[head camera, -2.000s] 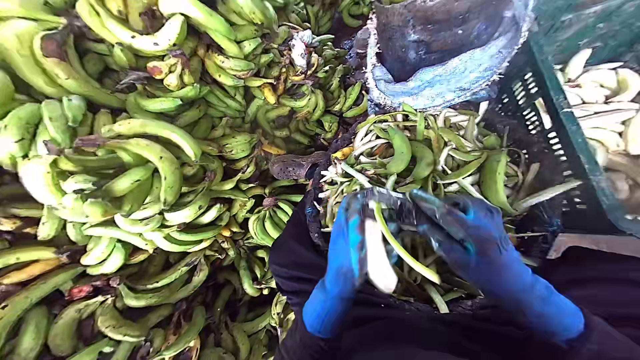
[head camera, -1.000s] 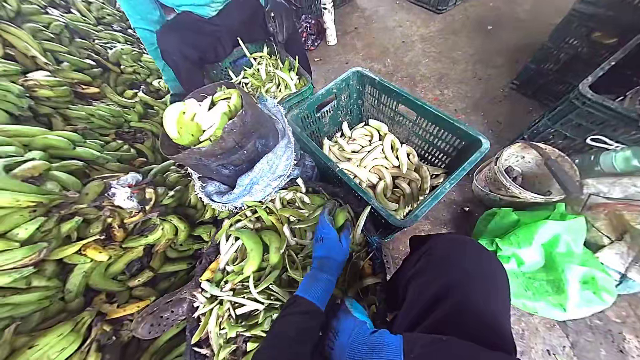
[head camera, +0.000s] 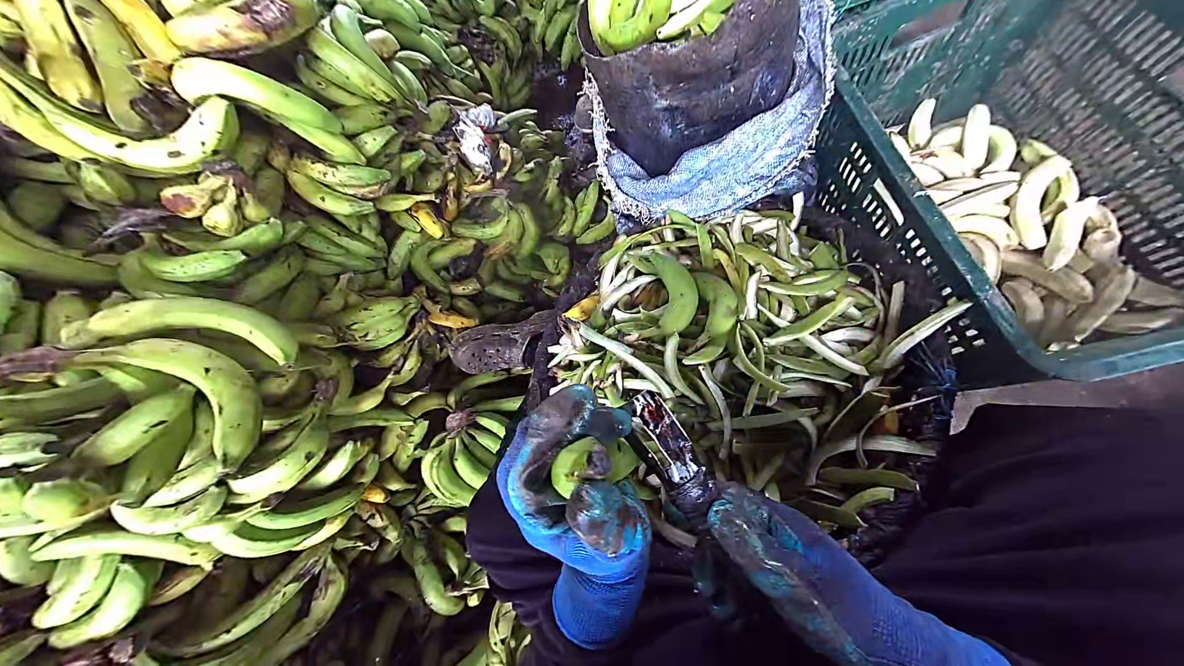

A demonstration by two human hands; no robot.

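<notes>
My left hand (head camera: 583,518), in a stained blue glove, is closed around a green plantain (head camera: 592,462), seen end-on between thumb and fingers. In my right hand (head camera: 786,555), gloved alike, is a knife (head camera: 668,439) with a wet, stained blade and dark handle; its blade lies close to the plantain's right side. Just beyond both hands, a container heaped with green peel strips (head camera: 758,370) also holds unpeeled green plantains (head camera: 678,294). Peeled plantains (head camera: 1045,203) lie in a green plastic crate (head camera: 1017,356) at the right.
Green plantain bunches (head camera: 185,370) pile up across the left side, a few yellowing. A dark bucket-like container (head camera: 684,92) wrapped in frayed blue cloth (head camera: 731,171) stands beyond the peels and holds green pieces. A worn perforated shoe (head camera: 499,344) rests between pile and peels.
One second ago my left hand was in the peel heap; now it holds a green plantain, with the knife beside it. The peeled plantain seen two seconds ago is out of my hands. The view has swung left.
</notes>
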